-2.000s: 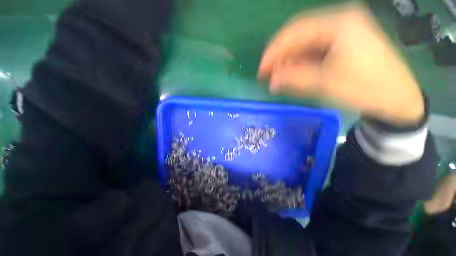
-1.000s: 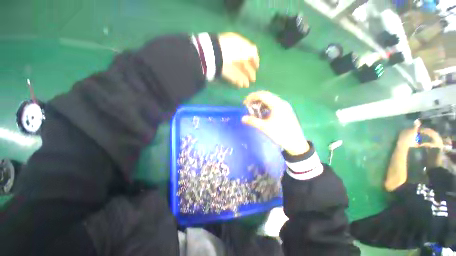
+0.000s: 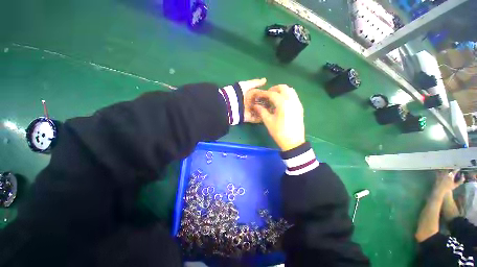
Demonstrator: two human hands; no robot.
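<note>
The shallow blue tray (image 3: 251,151) holds many small metal rings (image 3: 212,216), piled thickest along its near side, with a few loose ones on its bare floor. Beyond the tray's far edge my two hands meet. My left hand (image 3: 250,101) is cupped around a small dark cluster of metal rings. My right hand (image 3: 286,117) has its fingers bent onto the same cluster from the right. The fingers hide part of the cluster and how many rings each hand holds.
Black-rimmed caps (image 3: 42,134) lie at the left, one with a red lead. Black housings (image 3: 343,82) stand on the green bench (image 3: 131,47) at back right; another glows blue at the top. A pale-headed tool (image 3: 361,194) lies right, below a white cross-bar (image 3: 418,159). Another person's arms (image 3: 431,211) show at far right.
My right hand came from beyond the tray to its far edge with a ring cluster, then moved away from the tray to meet my left hand. More bench and housings are in view.
</note>
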